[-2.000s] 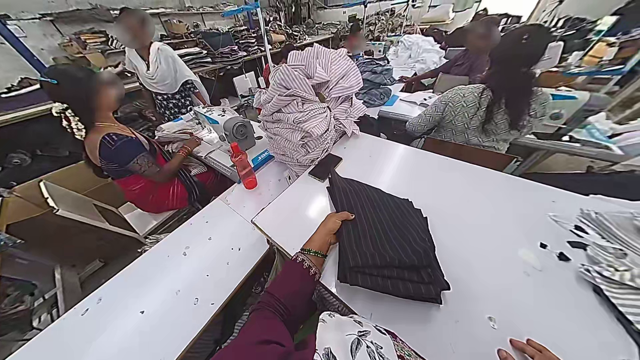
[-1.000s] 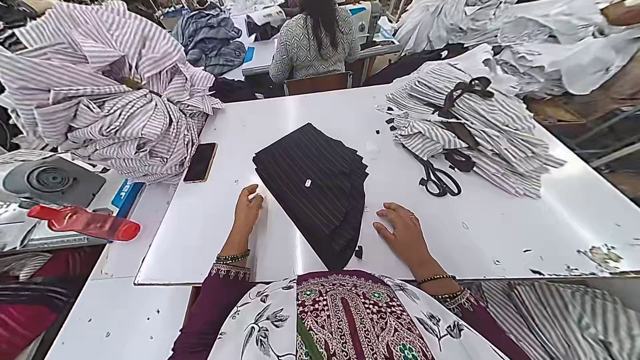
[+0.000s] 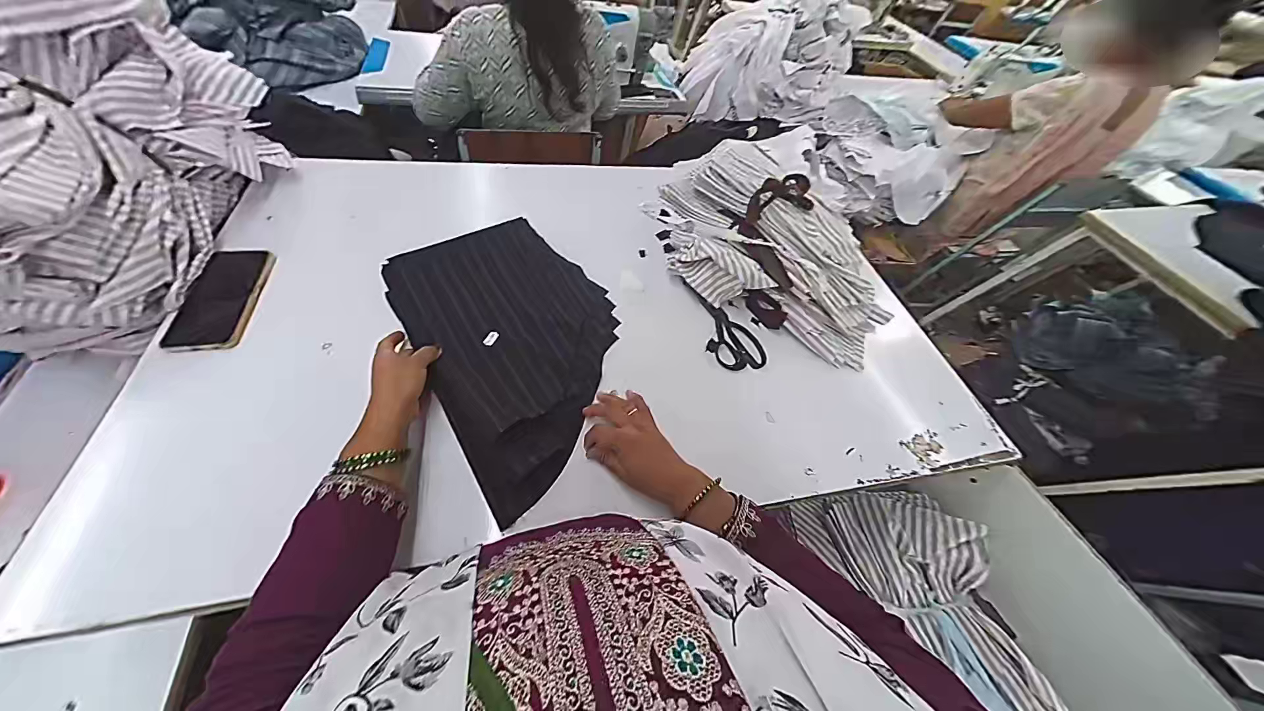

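A stack of dark pinstriped cut fabric pieces [image 3: 513, 326] lies on the white table [image 3: 839, 434], its narrow end toward me. A small white tag [image 3: 490, 339] rests on top of it. My left hand [image 3: 400, 375] touches the stack's left edge, fingers curled at the cloth; whether it grips any layer is hard to tell. Just off the lower right edge, my right hand [image 3: 632, 439] rests on the tabletop, fingers slightly bent and apart, holding nothing.
Black-handled scissors [image 3: 736, 341] lie beside a tied bundle of striped fabric pieces [image 3: 780, 247]. A phone [image 3: 219, 299] is at the left by a heap of striped cloth [image 3: 109, 178]. More striped cloth [image 3: 889, 553] sits below the table's right edge. Two people work beyond.
Two seconds ago my left hand held the dark stack's edge farther left on the table. My right hand has come beside the stack. The view has swung right.
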